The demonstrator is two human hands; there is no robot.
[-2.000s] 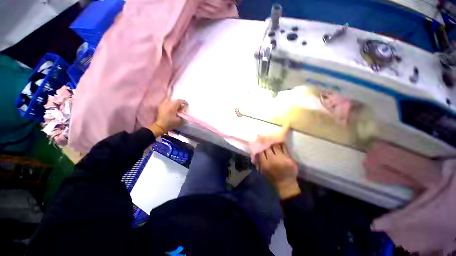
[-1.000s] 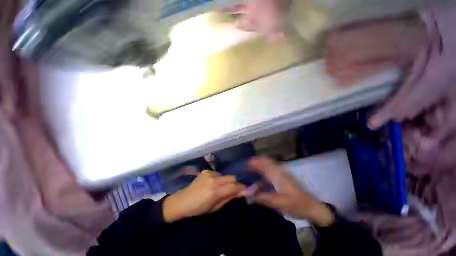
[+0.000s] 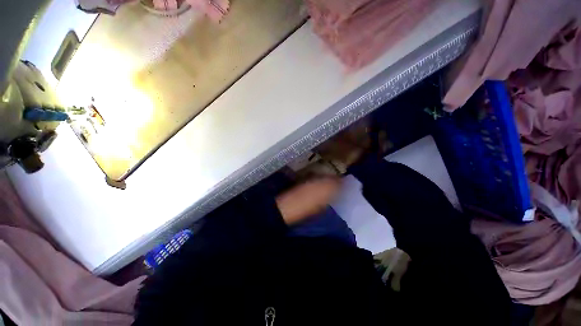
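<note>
My left hand point(image 3: 311, 198) is blurred, over my lap just in front of the table's front edge. Whether it holds anything cannot be told. My right hand point(image 3: 347, 148) is dim and blurred in the shadow below the table edge, partly hidden by its dark sleeve; its fingers and any held thing cannot be made out. A white board point(image 3: 363, 216) lies near the lap, partly covered by my right sleeve. The sewing machine's needle area point(image 3: 79, 114) is at the left in strong lamp glare.
Folded pink cloth point(image 3: 363, 32) lies on the white table point(image 3: 236, 134) at the back. The ruler strip point(image 3: 382, 86) runs along its front edge. A blue crate point(image 3: 487, 159) and pink heaps point(image 3: 541, 255) are at the right. More pink cloth point(image 3: 51, 274) hangs at lower left.
The hands left the pink strip on the table edge and came together over the lap. Now they are apart, the right one farther forward below the edge. The view has turned and shifted.
</note>
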